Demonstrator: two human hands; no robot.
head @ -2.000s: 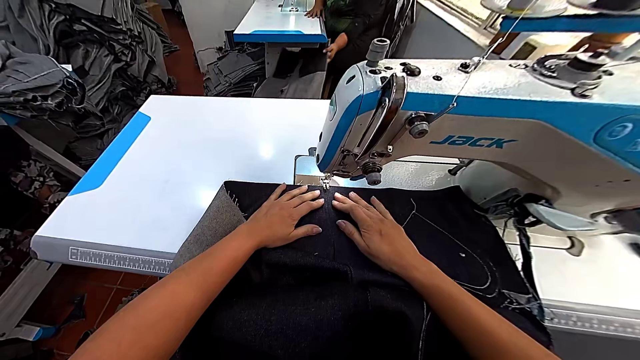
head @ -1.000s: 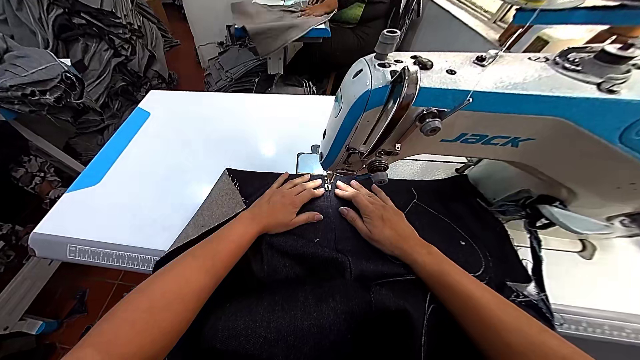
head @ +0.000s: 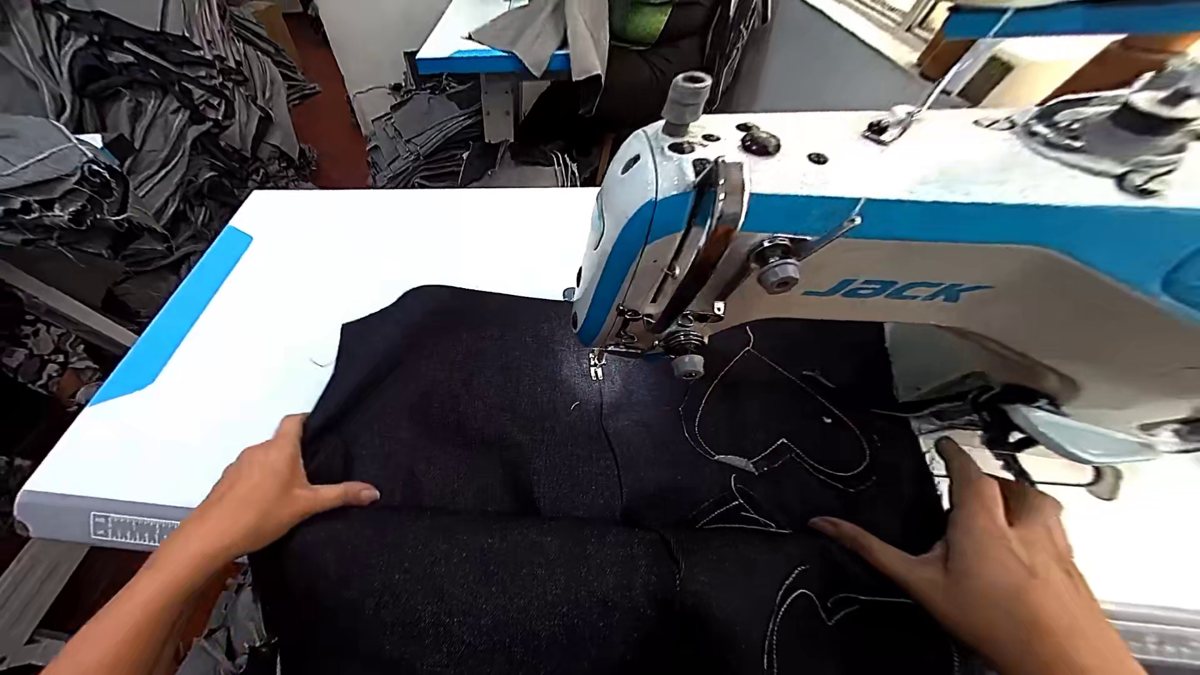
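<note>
A dark denim piece [head: 469,412] with pale stitched outlines lies across the white table of a Jack sewing machine [head: 900,225]. Its presser foot [head: 597,366] is over the cloth, beside a seam line running toward me. My left hand [head: 281,483] holds the cloth's left edge, thumb on top and fingers at the rim. At the right edge, my right hand [head: 975,544] has its thumb on the cloth and its fingers spread beyond the border, below the machine arm. A fold crosses the denim between the hands.
The white table [head: 309,262] has a blue-trimmed left edge and a printed ruler. Heaps of grey cloth [head: 187,112] lie at the upper left. Behind stands another table [head: 492,61] with grey cloth on it, near a person in dark clothing. A knee-high metal lever is not visible.
My hands have moved apart from beside the presser foot to the cloth's two side edges. The denim now reaches farther beyond the foot, over more of the table.
</note>
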